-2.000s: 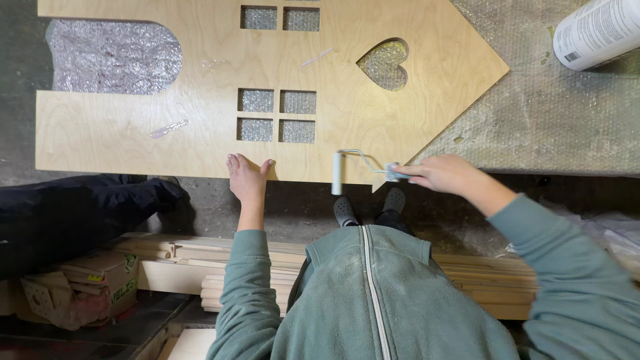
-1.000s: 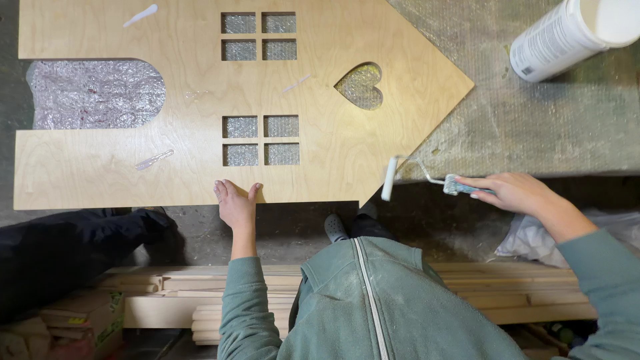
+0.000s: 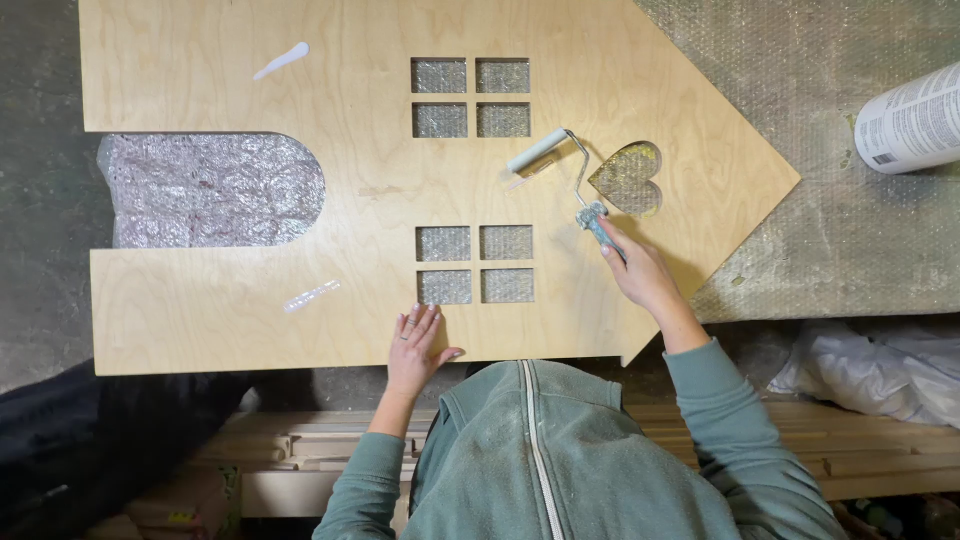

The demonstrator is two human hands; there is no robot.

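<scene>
A house-shaped plywood panel [image 3: 360, 172] lies flat, with two four-pane window cutouts, an arched opening and a heart-shaped cutout [image 3: 628, 178]. My right hand [image 3: 637, 270] grips the blue handle of a small paint roller [image 3: 537, 151], whose pale sleeve is over the panel between the upper window and the heart, beside a streak of clear liquid [image 3: 530, 177]. My left hand [image 3: 420, 349] rests flat on the panel's near edge, just below the lower window, holding nothing. A white streak [image 3: 282, 60] lies at the upper left, and a glossy streak [image 3: 312, 295] at the lower left.
Bubble wrap [image 3: 840, 247] covers the surface under the panel. A white plastic container [image 3: 911, 124] bearing writing lies at the right edge. Wooden boards [image 3: 750, 442] are stacked behind and below me. Plastic sheeting [image 3: 870, 371] is at the lower right, and dark fabric [image 3: 97, 442] at the lower left.
My right hand has carried the roller from the panel's near right edge up over the panel, left of the heart cutout. My left hand stays at the near edge.
</scene>
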